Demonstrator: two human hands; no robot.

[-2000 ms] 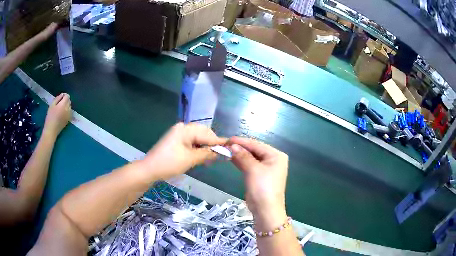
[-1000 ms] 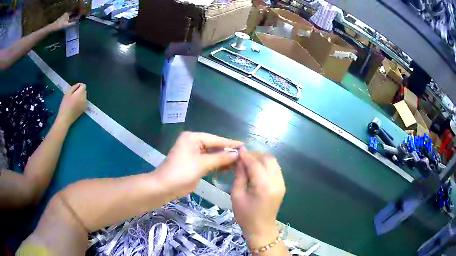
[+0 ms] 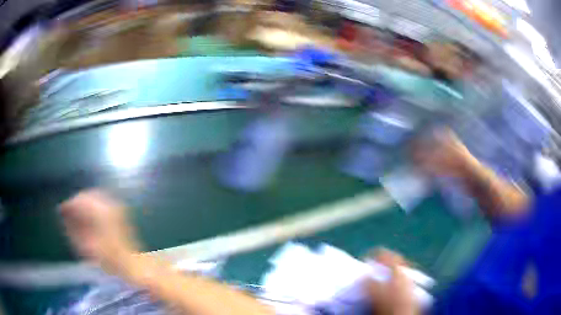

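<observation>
The view is strongly blurred. One bare hand and forearm reach in from the bottom towards the left; by the arm's direction this is my right hand [image 3: 95,224], over the near side of the dark green belt [image 3: 184,191]. Its fingers look curled, but whether it holds anything cannot be told. My left hand is out of the picture. A blurred heap of pale straps [image 3: 123,296] shows at the bottom left, beside my forearm. A pale blue box [image 3: 255,151] is on the belt at mid-picture.
At right, a person in a blue sleeve [image 3: 517,264] has one hand [image 3: 446,154] near pale boxes [image 3: 369,154] and another [image 3: 393,286] at white papers [image 3: 314,271]. Beyond the metal rail [image 3: 166,111], blue and dark items [image 3: 314,61] lie on the far bench.
The view has swung sharply right. My hands, together a second ago, no longer show together; only one is visible, at left. The person in blue and the white papers have come into view.
</observation>
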